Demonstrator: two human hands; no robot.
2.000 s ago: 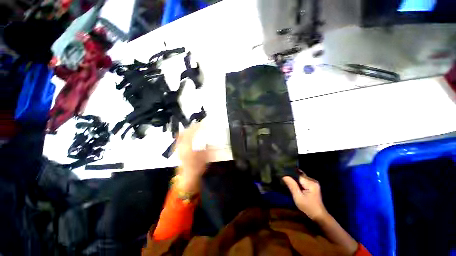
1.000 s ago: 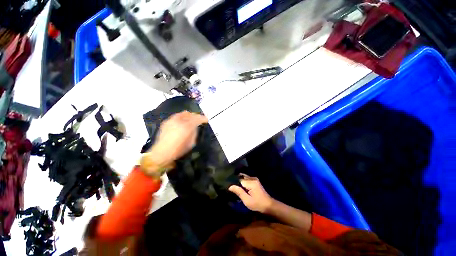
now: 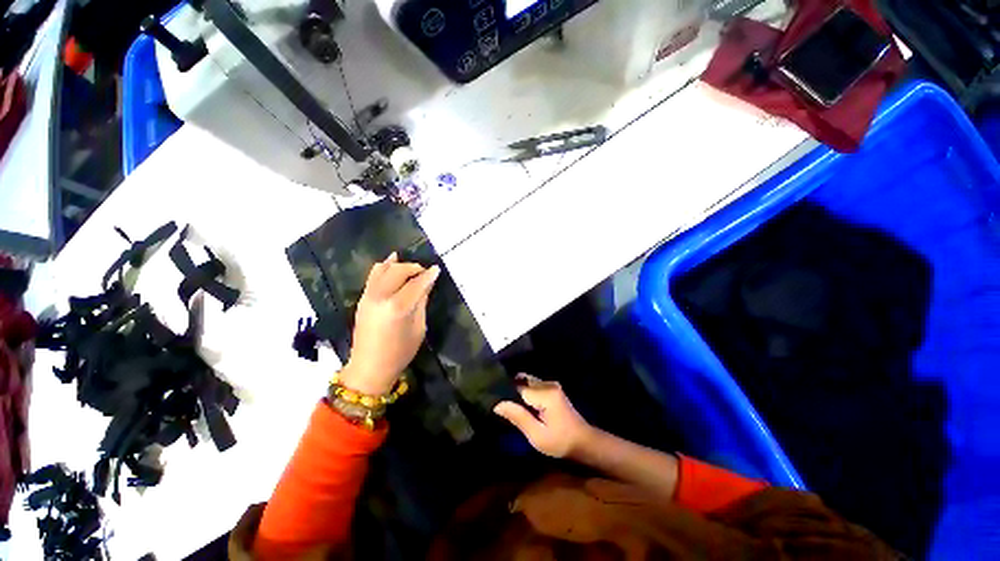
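The camouflage panel (image 3: 356, 241) lies on the white table, its far end at the presser foot and needle (image 3: 384, 175); its near part hangs over the front edge. My left hand (image 3: 386, 329) is on top of the panel, thumb and fingertips pinched together at its right edge; whether a small piece is under them is hidden. My right hand (image 3: 548, 419) grips the panel's lower right edge, thumb on top. Black webbing pieces (image 3: 137, 367) lie in a loose pile left of the panel.
The sewing machine head (image 3: 263, 77) stands behind. Thread snips (image 3: 557, 144) lie right of the needle. A blue bin (image 3: 718, 400) with dark pieces is at right, beside a smartphone (image 3: 836, 55) on dark red cloth (image 3: 751, 68). Small black pieces (image 3: 64, 515) lie lower left.
My left hand has moved from beside the webbing pile onto the panel. The panel has turned in view, with its far end at the needle. My right hand has kept its hold. The view has swung right.
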